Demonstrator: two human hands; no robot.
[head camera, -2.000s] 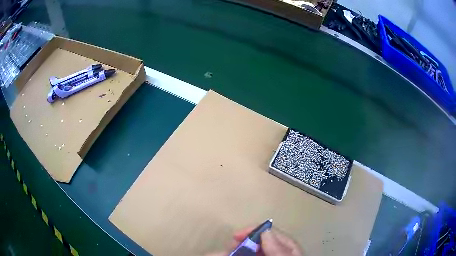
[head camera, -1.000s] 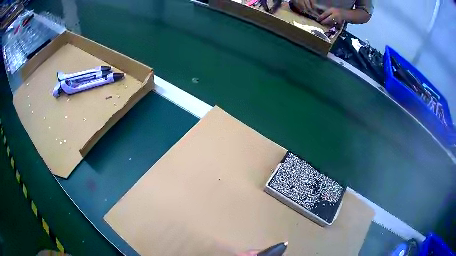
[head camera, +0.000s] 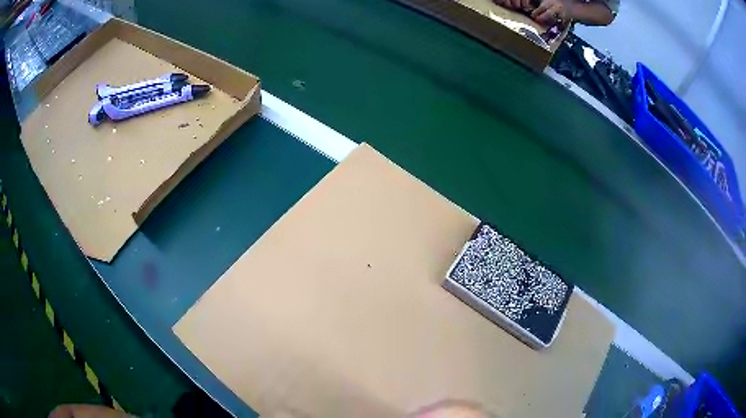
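A blurred strip of skin shows at the bottom centre edge, over the cardboard work mat (head camera: 327, 286); it is a hand, cut off by the frame, and I cannot tell which one or what it holds. Another bit of skin shows at the bottom left edge, too cut off to identify. The screw tray (head camera: 511, 282), pale-sided and black inside, is heaped with tiny silver screws on the mat's right part. Lavender-white and black handle assemblies (head camera: 147, 96) lie side by side in the cardboard tray (head camera: 188, 159) at left, with small stray bits around them.
The electric screwdriver (head camera: 653, 402) is partly visible at the lower right beside a blue bin (head camera: 710, 400). The green conveyor (head camera: 393, 98) runs beyond the mat. Across it are a blue parts bin (head camera: 687, 143), black parts, a carton (head camera: 523, 45) and a person's hands.
The dark pointed piece and the fingers holding it have dropped out of view at the bottom edge. The view has shifted; the handle assemblies and screw tray keep their places.
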